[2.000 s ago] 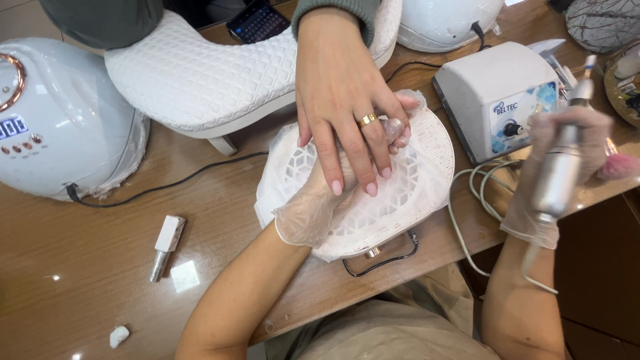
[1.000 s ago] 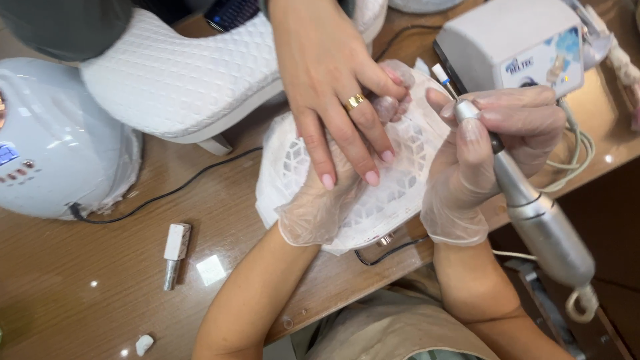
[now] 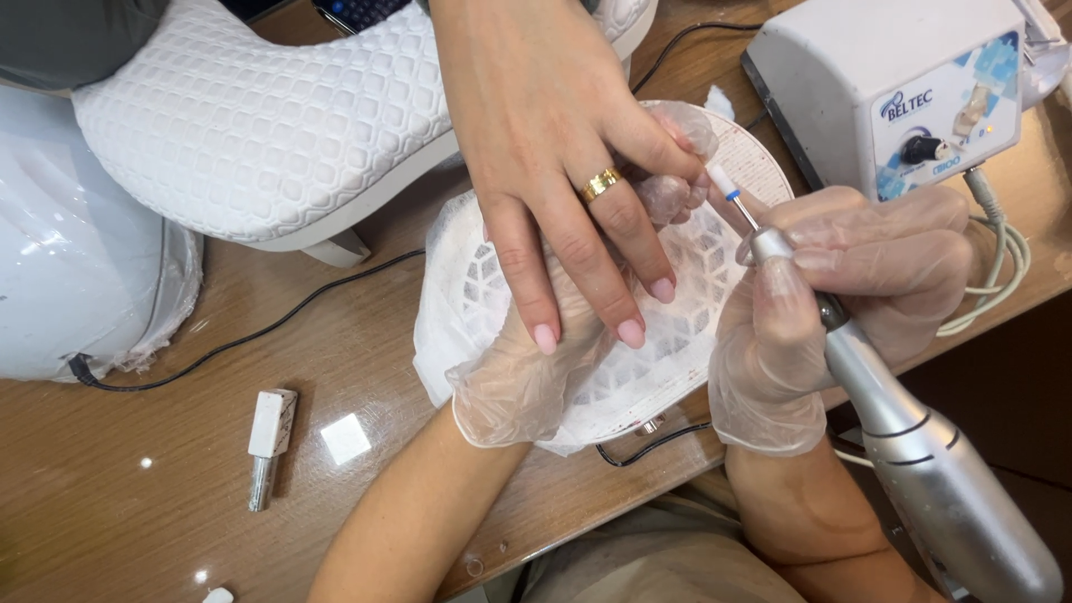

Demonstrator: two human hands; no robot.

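Observation:
My gloved left hand (image 3: 557, 352) lies partly hidden beneath another person's hand (image 3: 544, 142), its gloved fingers closed around that person's finger. A gold ring (image 3: 600, 183) and pink nails show on the person's hand. In my gloved right hand (image 3: 804, 285) is a silver nail drill handpiece (image 3: 930, 444), held like a pen. Its white bit (image 3: 721, 180) with a blue band is at the tip of the held finger; whether they touch I cannot tell. Below both hands is a round white dust collector (image 3: 754, 155) with a patterned grille and a thin white cover.
A quilted white armrest (image 3: 310, 109) stands at upper left, beside a white lamp housing (image 3: 75, 251). The drill control box (image 3: 812, 75) with coiled cable (image 3: 1005, 260) is at upper right. A small polish bottle (image 3: 272, 423) lies on the wooden table (image 3: 193, 469); a black cord (image 3: 293, 314) crosses it.
My right hand has brought the handpiece from beside the control box leftward to the person's finger. My left hand keeps hold of that person's hand. The view has come closer.

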